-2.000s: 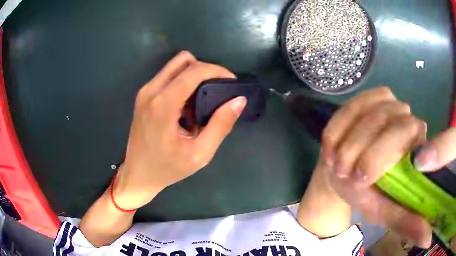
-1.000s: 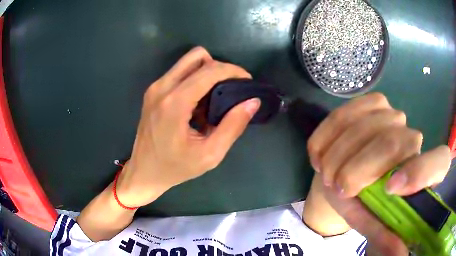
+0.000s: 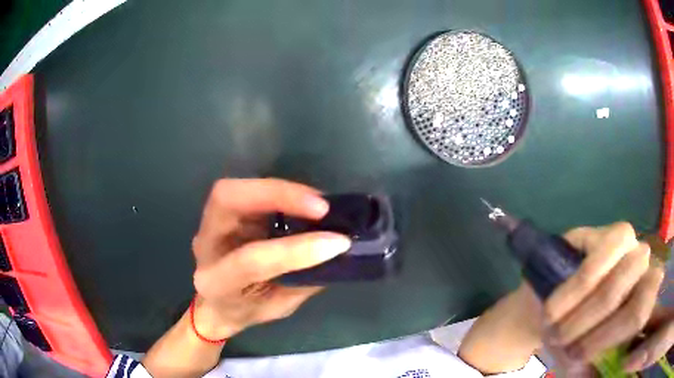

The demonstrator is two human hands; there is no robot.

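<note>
My left hand [image 3: 259, 251] holds a black plastic housing [image 3: 362, 247], gripping it from the left with thumb and fingers. The housing is slightly blurred; its lower parts are partly behind my fingers. My right hand [image 3: 602, 291] is closed around an electric screwdriver [image 3: 543, 255] with a black nose and a green body, mostly hidden by the hand and cut off at the lower right. Its thin bit points up and left, apart from the housing, with something small and silvery near its base. A round dark-rimmed screw dish [image 3: 504, 156] holds a silvery heap of screws.
Red-orange trays stand at the left edge [image 3: 55, 273] and right edge [image 3: 660, 44]; the left one holds black housings [image 3: 11, 196]. A small white piece [image 3: 603, 113] lies on the dark green surface [image 3: 177, 133]. A white edge strip [image 3: 63, 29] curves at the upper left.
The housing has moved down in my left hand and is turned, showing another side. The screwdriver has drawn back from the housing, down and right. The dish appears lower in the view.
</note>
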